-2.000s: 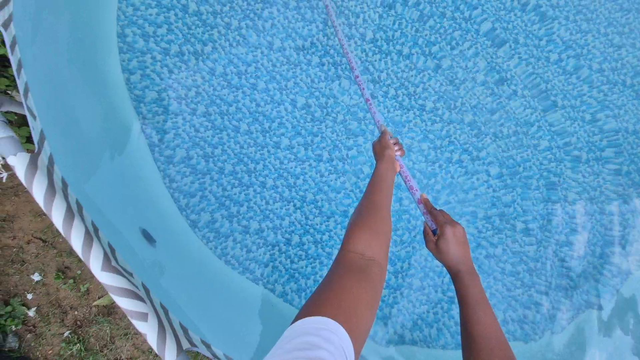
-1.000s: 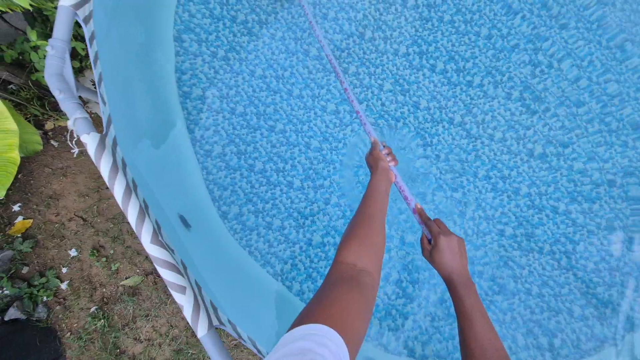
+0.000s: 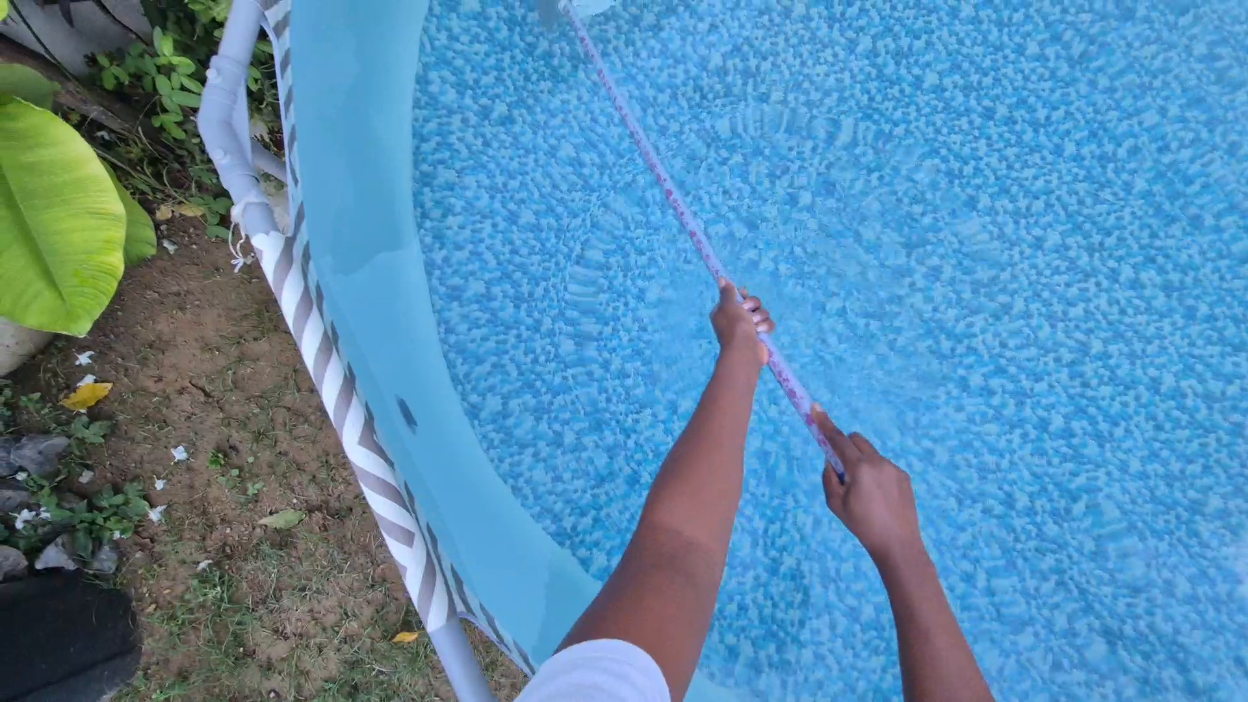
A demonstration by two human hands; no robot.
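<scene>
A long thin pole (image 3: 673,190), pale with a purple pattern, slants over the pool water from the top toward the lower right. My left hand (image 3: 741,322) is closed around it partway along. At the pole's near end my right hand (image 3: 873,492) grips it, lower and to the right of the left hand. The far end meets a pale head (image 3: 583,8) at the top edge, mostly cut off, so its kind cannot be told. Ripples show in the blue mosaic-patterned pool (image 3: 1024,292) around the hands.
The pool's pale blue wall (image 3: 370,322) curves down the left, with a zigzag-patterned cover (image 3: 341,419) and grey frame tube (image 3: 229,127) outside it. Beyond lie bare soil (image 3: 214,341), a large-leaved plant (image 3: 58,214), several stones (image 3: 39,453) and a dark object (image 3: 63,634) at bottom left.
The view has shifted toward the pool's left side. Both hands keep their hold on the pole. The pale head at its far end now shows at the top edge.
</scene>
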